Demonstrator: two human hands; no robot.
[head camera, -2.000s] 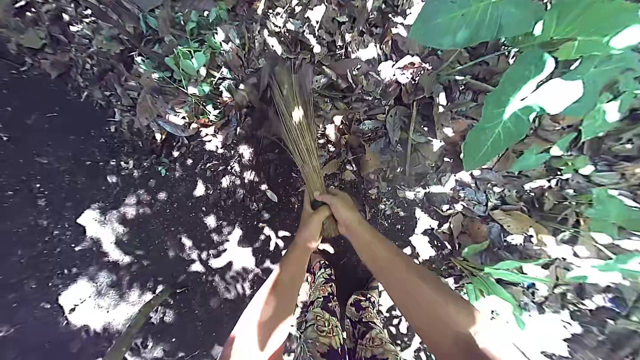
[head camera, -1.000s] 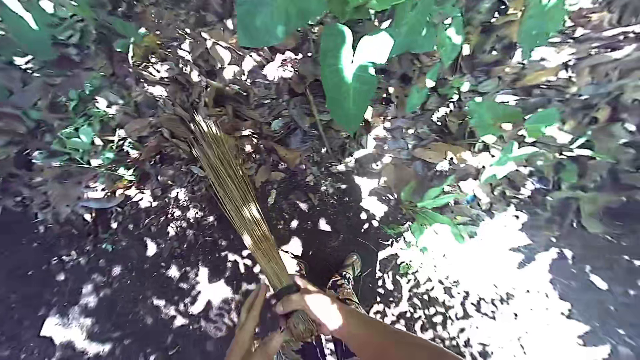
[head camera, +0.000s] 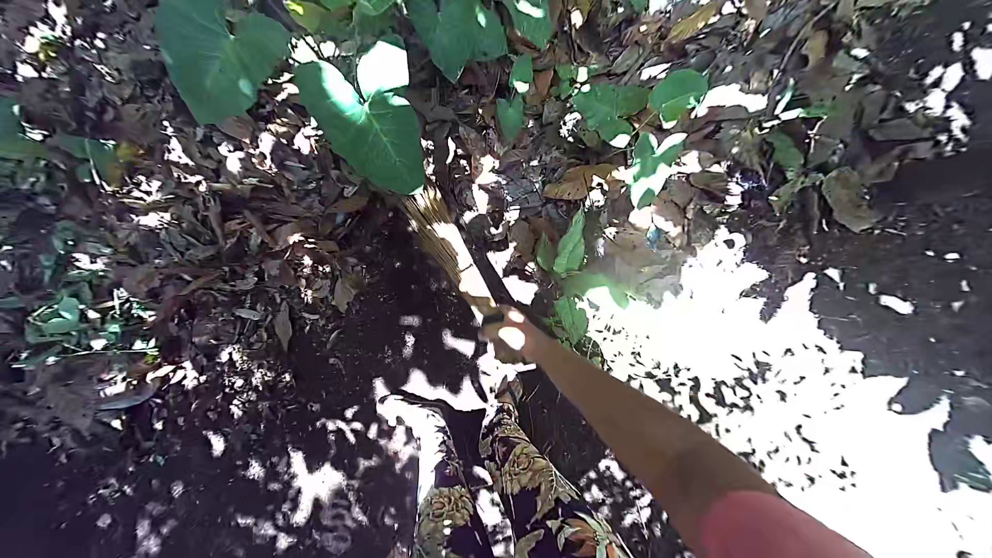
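My right hand (head camera: 511, 335) is closed around the bound handle end of a stick broom (head camera: 446, 240), a bundle of thin stiff ribs. The broom slants up and to the left from the hand, and its far end passes by a broad heart-shaped green leaf (head camera: 372, 128), at the border of the dry leaves. Sunlight falls on the middle of the bundle and on the back of my hand. My left hand is not in view.
Dry fallen leaves (head camera: 256, 225) lie thickly across the upper ground, with green plants among them. Dark soil (head camera: 333, 372) with sun patches lies around my legs in patterned trousers (head camera: 527, 473). A small leafy plant (head camera: 572, 248) grows right of the broom.
Both hands were at the broom before; now only my right hand is on it and my left hand has gone out of view. The view has swung to the right.
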